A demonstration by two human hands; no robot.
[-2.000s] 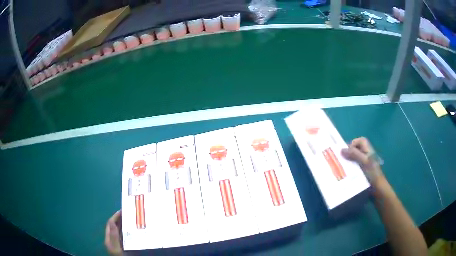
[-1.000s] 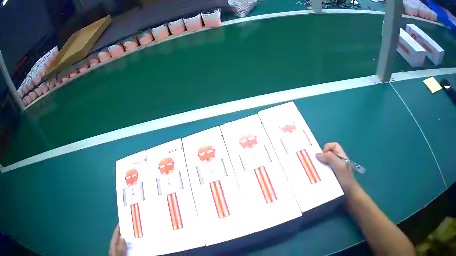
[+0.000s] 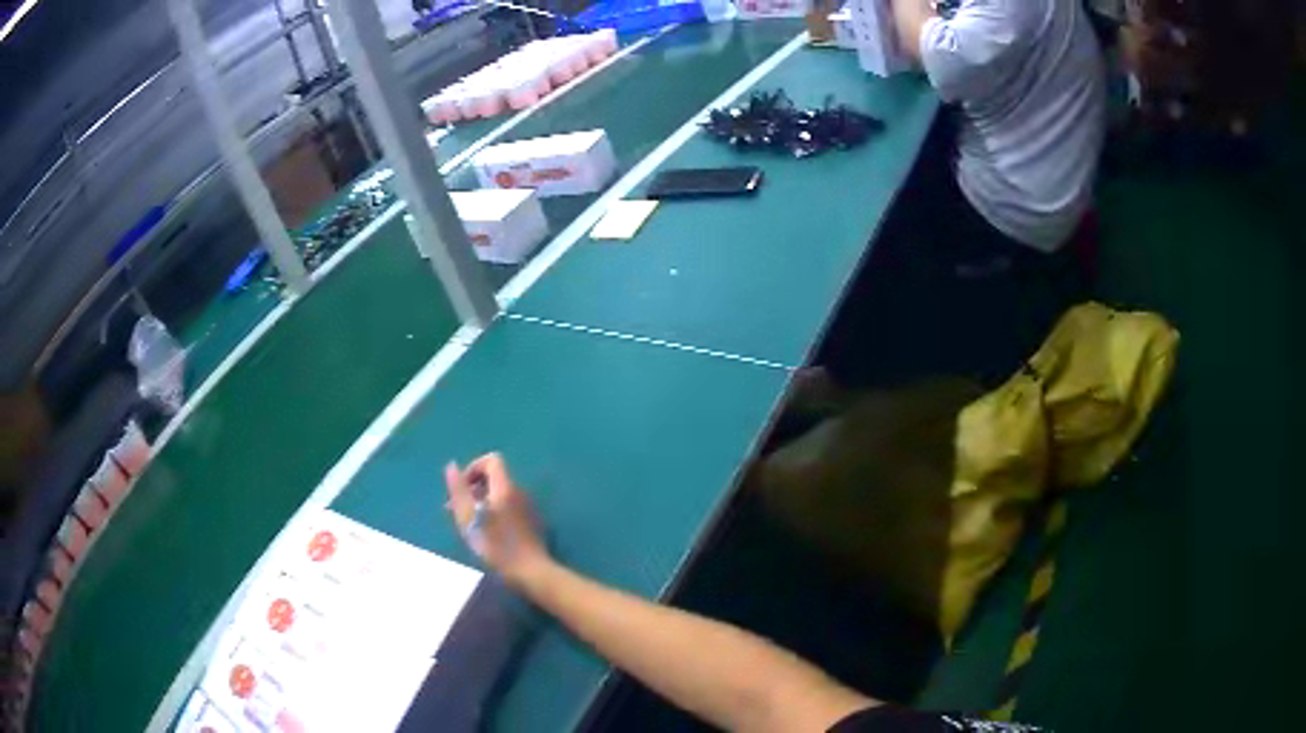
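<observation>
Several white retail boxes (image 3: pixel 375 602) with orange-red round heads printed on them lie side by side on the green bench (image 3: pixel 630 430) at the lower left, cut off by the picture's bottom edge. My right hand (image 3: pixel 490 518) is above the bench, just beyond the nearest box's end and apart from the boxes. Its fingers are curled around a thin, whitish pen (image 3: pixel 480 511), which is small and blurred. My left hand is out of the picture.
Two white boxes (image 3: pixel 552 161) lie on the conveyor beyond a metal post (image 3: pixel 416 172). A yellow pad (image 3: pixel 625 219), a black flat object (image 3: pixel 705 182) and black parts (image 3: pixel 792 123) lie on the bench. A person in a light top (image 3: pixel 1020 115) stands at upper right; a yellow sack (image 3: pixel 1103 380) is below.
The view has swung right, bringing the person and sack into sight. The right-hand box has joined the row. My right hand has left it; my left hand has gone out of view.
</observation>
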